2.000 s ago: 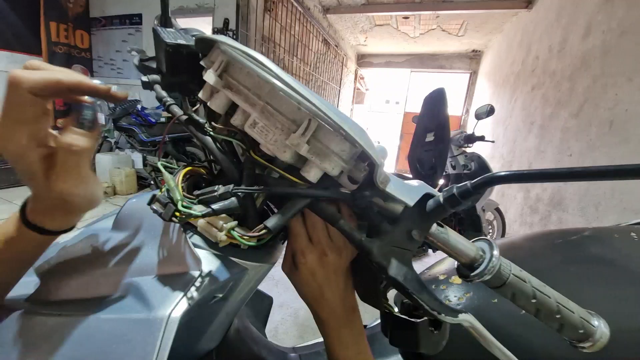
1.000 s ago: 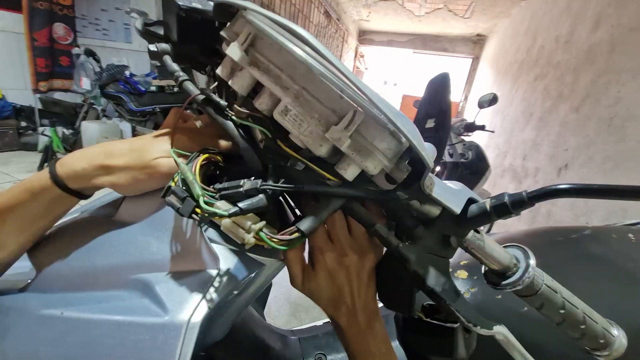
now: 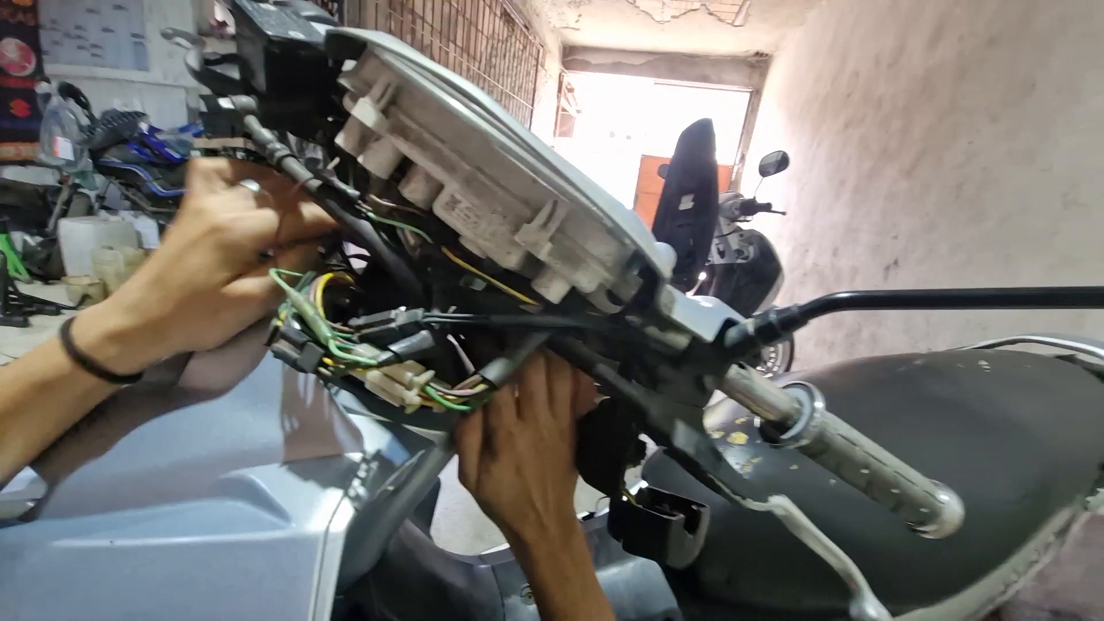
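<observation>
My left hand (image 3: pixel 228 250), with a dark band at the wrist and a ring, is at the black control cables (image 3: pixel 297 168) left of the instrument cluster; its fingers are bent and their tips are partly hidden. My right hand (image 3: pixel 526 448) reaches up from below, fingertips hidden behind the black wiring sleeve (image 3: pixel 517 358) under the cluster. Between the hands hangs a wiring bundle with green and yellow wires, a pale connector (image 3: pixel 397 384) and a black connector (image 3: pixel 297 348). Above them, the cluster's dusty pale back housing (image 3: pixel 483 207) is exposed. What either hand grips cannot be seen.
The rubber handlebar grip (image 3: pixel 871 470) and brake lever (image 3: pixel 819 543) extend to the lower right, with a black mirror stem (image 3: pixel 949 299) above. A grey body panel (image 3: pixel 198 517) lies lower left, the seat (image 3: pixel 949 423) right. Another motorcycle (image 3: pixel 742 250) stands behind.
My left hand, raised apart at the left two seconds ago, has moved right to the cables and wiring. My right hand stays beneath the cluster.
</observation>
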